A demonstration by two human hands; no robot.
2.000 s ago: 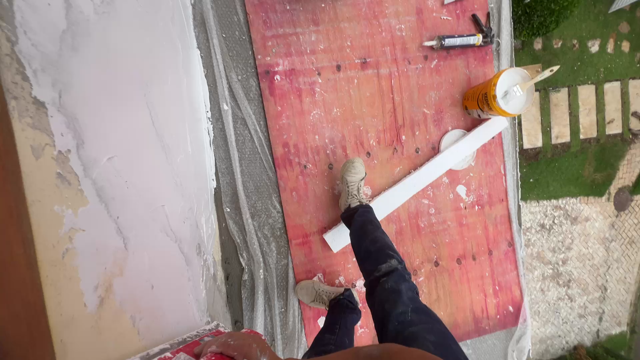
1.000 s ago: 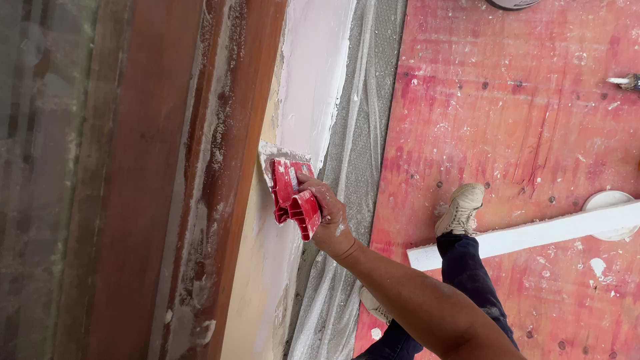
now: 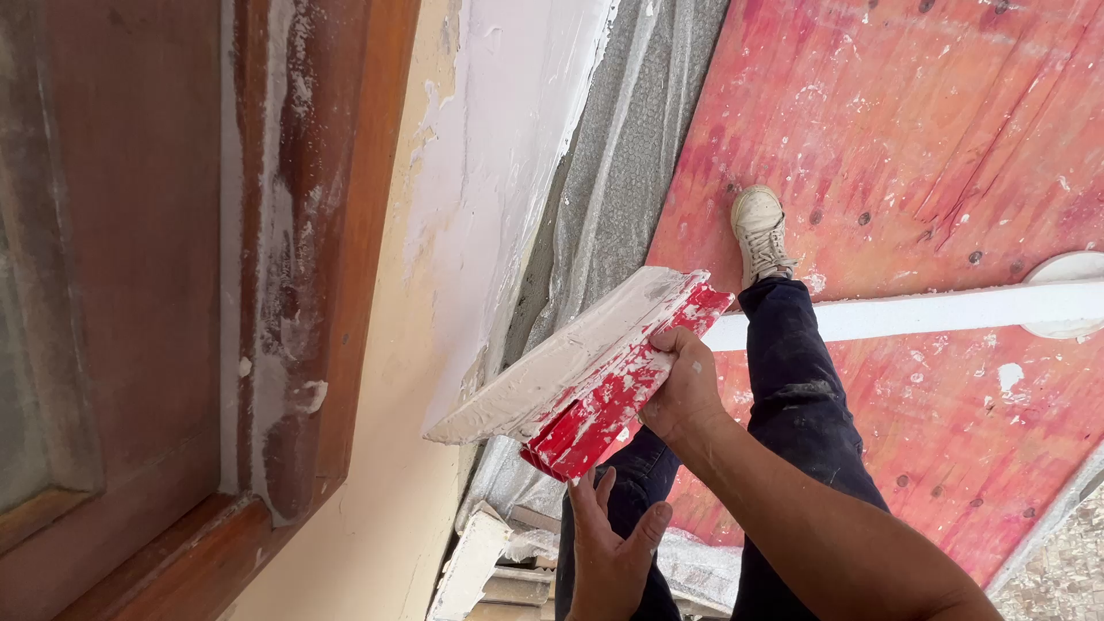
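My right hand (image 3: 690,388) grips the red, putty-smeared handle of a wide plastering spatula (image 3: 595,371). Its long blade is coated with off-white filler and slants from lower left to upper right. Just below the handle's lower end is my left hand (image 3: 612,543), fingers spread; a fingertip is at or against the handle's edge, and whether it touches is unclear. Left of the blade rises the wall (image 3: 509,138), partly covered with pale, smooth filler and partly bare yellowish paint.
A brown wooden window frame (image 3: 371,216) with white smears fills the left. Plastic sheeting (image 3: 621,172) lies along the wall's foot. On the red board (image 3: 862,155) are a white strip (image 3: 931,315), a round white lid (image 3: 1069,267) and my shoe (image 3: 759,228). Scraps (image 3: 517,586) lie at the bottom.
The spatula has come away from the wall and is now in front of my legs. My left hand has come into view beside its handle.
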